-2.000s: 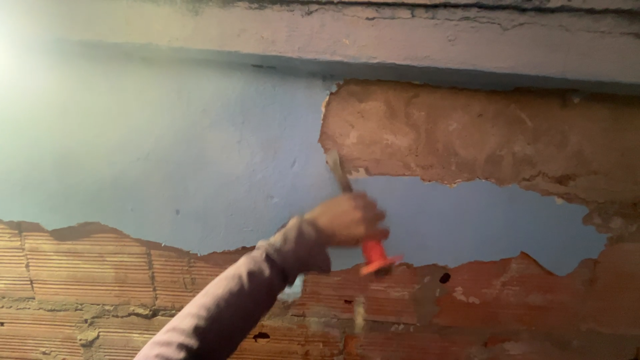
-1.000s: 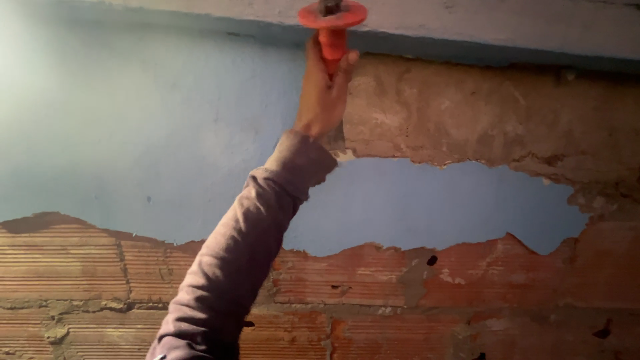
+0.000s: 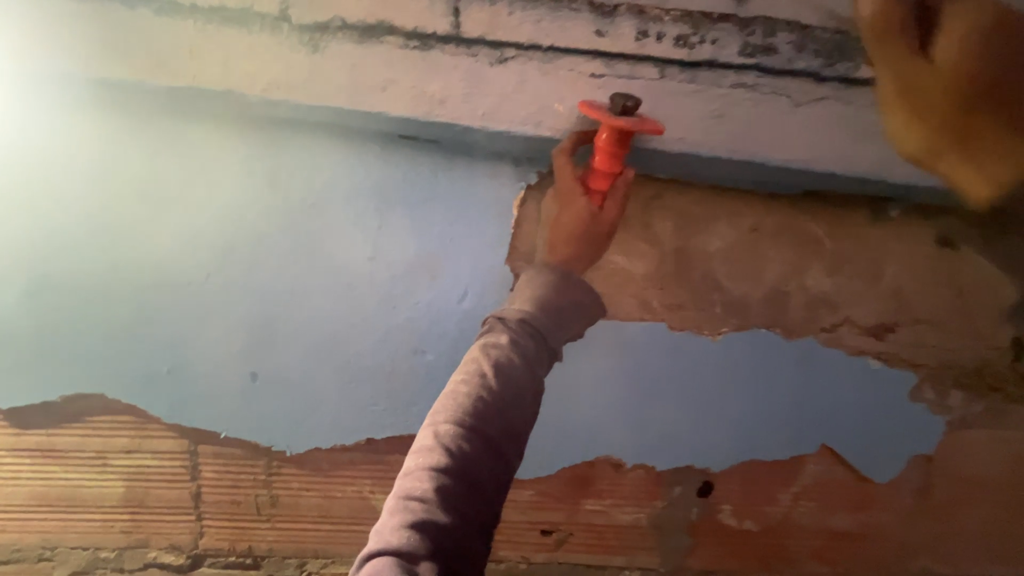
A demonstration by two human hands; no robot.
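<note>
My left hand (image 3: 584,216) grips the red handle of a chisel with a round hand guard (image 3: 612,152), its dark struck end pointing up. The blade is hidden behind the hand, near the broken edge of the blue painted plaster (image 3: 344,264). My right hand (image 3: 952,96) is a blurred shape at the upper right corner, fingers bent in; what it holds, if anything, lies out of frame. Right of the left hand is a strip of bare brown wall (image 3: 768,256), with a leftover patch of blue plaster (image 3: 736,400) below it.
Above runs a pale ledge or beam (image 3: 448,80) with dark cracked joints. Exposed ribbed clay bricks (image 3: 96,480) with mortar joints stretch along the bottom. A small dark hole (image 3: 704,489) shows in the lower wall. Bright light comes from the upper left.
The chisel, tilted with its guard low two seconds ago, now stands guard up near the beam. My right hand has come into view at the upper right.
</note>
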